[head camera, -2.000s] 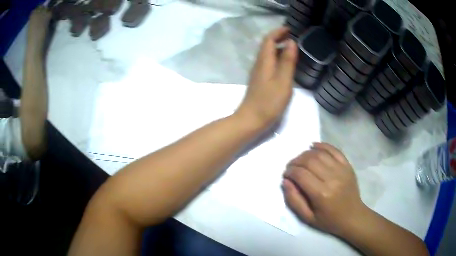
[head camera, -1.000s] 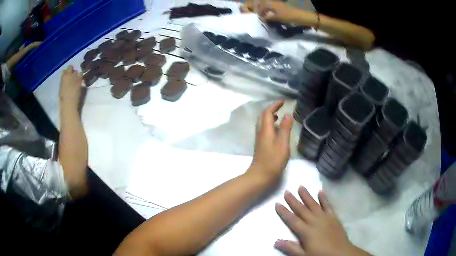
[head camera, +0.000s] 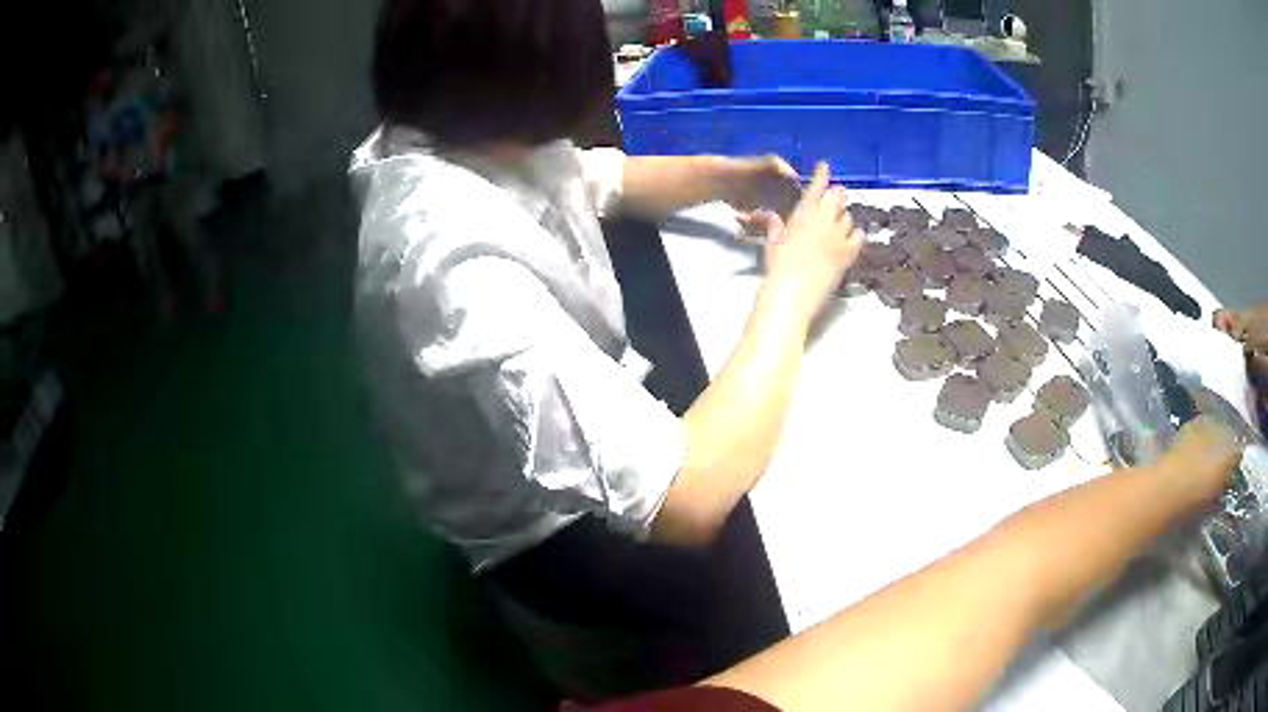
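Observation:
My left arm reaches from the bottom edge to the right. My left hand (head camera: 1204, 462) is small and blurred, at the clear plastic bag (head camera: 1133, 376) near the right edge. Black pads show through the bag. The fingers are not clear, so I cannot tell if they grip it. Part of the dark stacked housings (head camera: 1231, 651) shows at the lower right corner, cut off by the edge. My right hand is out of the picture.
A person in a shiny white shirt (head camera: 508, 348) sits on the left, hands at the loose brown-topped pieces (head camera: 966, 334). A blue crate (head camera: 834, 136) stands behind them. Dark flat pieces (head camera: 1138, 269) lie at the far right, near another person's hand (head camera: 1245, 334).
The view has swung left and up, showing the neighbouring person and crate. My left hand has moved from beside the stacks to the plastic bag. My right hand has left the picture.

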